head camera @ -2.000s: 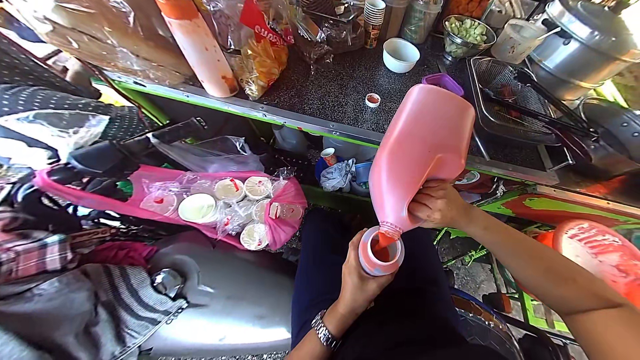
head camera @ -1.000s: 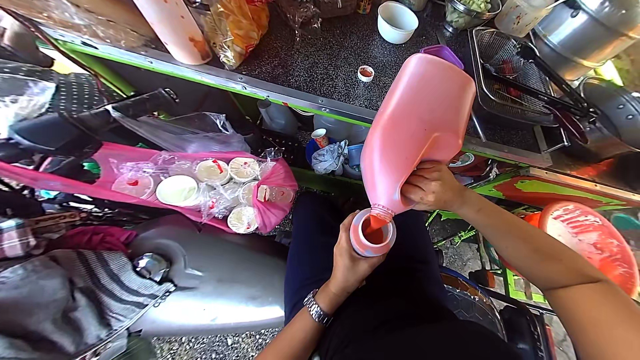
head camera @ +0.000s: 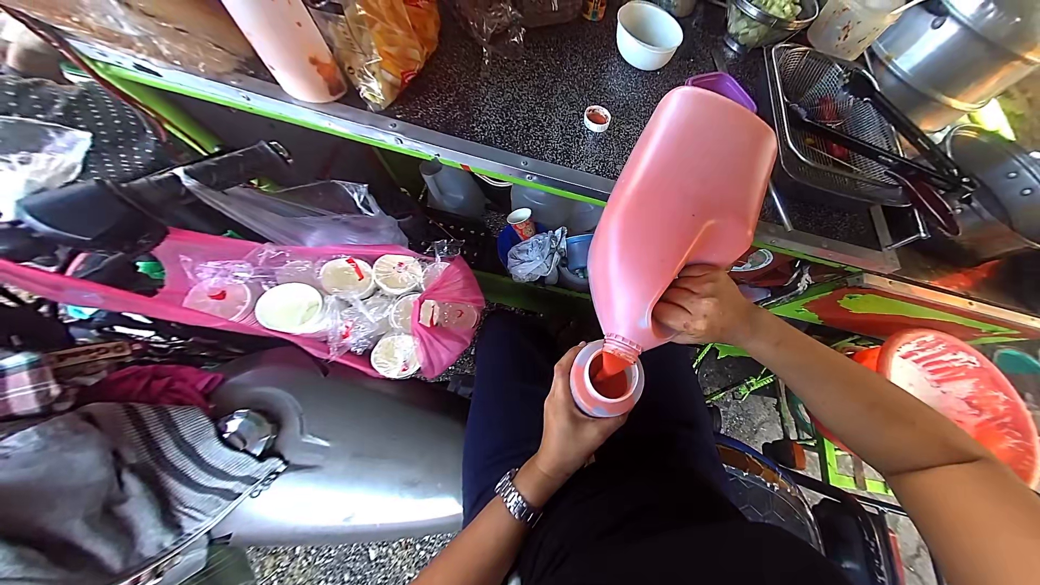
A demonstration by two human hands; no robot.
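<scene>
My right hand [head camera: 705, 305] grips the handle of a large pink plastic jug [head camera: 686, 195], which is tilted with its mouth down. Red sauce runs from its neck into a wide-mouthed plastic bottle [head camera: 578, 392], held upright by my left hand [head camera: 569, 418] just below. The jug's neck is at the bottle's rim, and red sauce shows inside the bottle. A small white cap [head camera: 596, 119] with red residue lies on the speckled black counter [head camera: 520, 106]. Behind the jug, a purple container [head camera: 723, 88] is partly hidden.
A white bowl [head camera: 648, 34], a wire basket [head camera: 837, 122] with black-handled tongs and a metal pot [head camera: 951, 61] stand on the counter. A sauce-stained bottle [head camera: 284, 49] is at its left. Lidded cups [head camera: 347, 278] sit in a pink bag [head camera: 448, 325] at left, above a grey motorcycle body [head camera: 366, 447].
The jug has tipped further over the bottle, its base rising, while both hands keep their holds. The view has shifted slightly.
</scene>
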